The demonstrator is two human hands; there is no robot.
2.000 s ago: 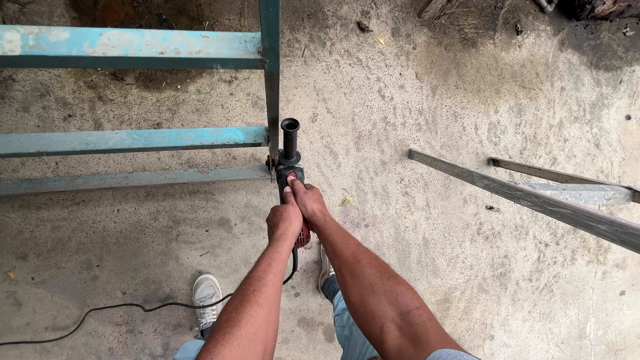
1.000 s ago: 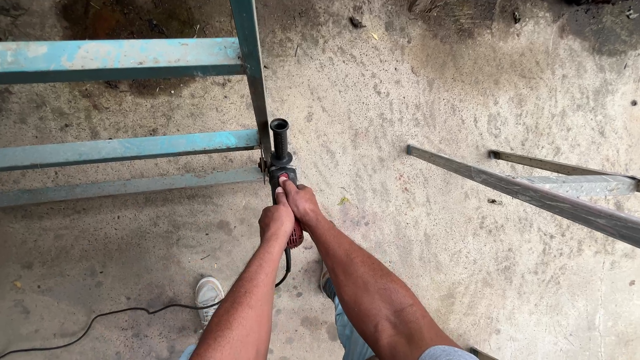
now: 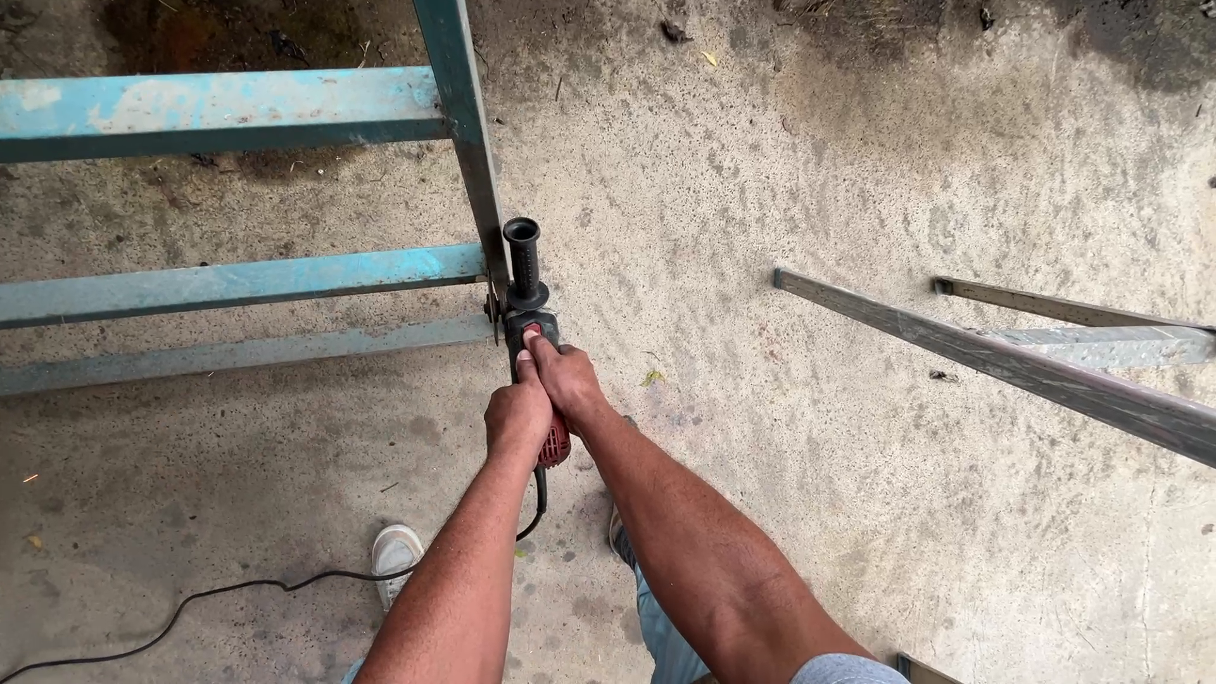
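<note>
Both my hands grip the body of a red and black angle grinder (image 3: pixel 556 445), which is held upright in view with its black side handle (image 3: pixel 524 266) pointing away from me. My left hand (image 3: pixel 519 410) wraps the body from the left; my right hand (image 3: pixel 567 382) lies over it from the right, a thumb on the red part near the head. The disc (image 3: pixel 493 312), seen edge-on and partly hidden, is at the leg (image 3: pixel 467 142) of a blue-painted metal frame, beside the end of its lower bar (image 3: pixel 237 280). Whether it touches the metal I cannot tell.
A black power cord (image 3: pixel 223 589) runs from the grinder across the concrete floor (image 3: pixel 855 532) to the lower left, passing my left shoe (image 3: pixel 396 556). More blue bars (image 3: pixel 228 106) extend leftward. Bare metal legs (image 3: pixel 988 366) reach in from the right. Dark debris lies at the top.
The view has shifted slightly. Both hands keep their hold on the grinder, which stays by the blue frame's leg.
</note>
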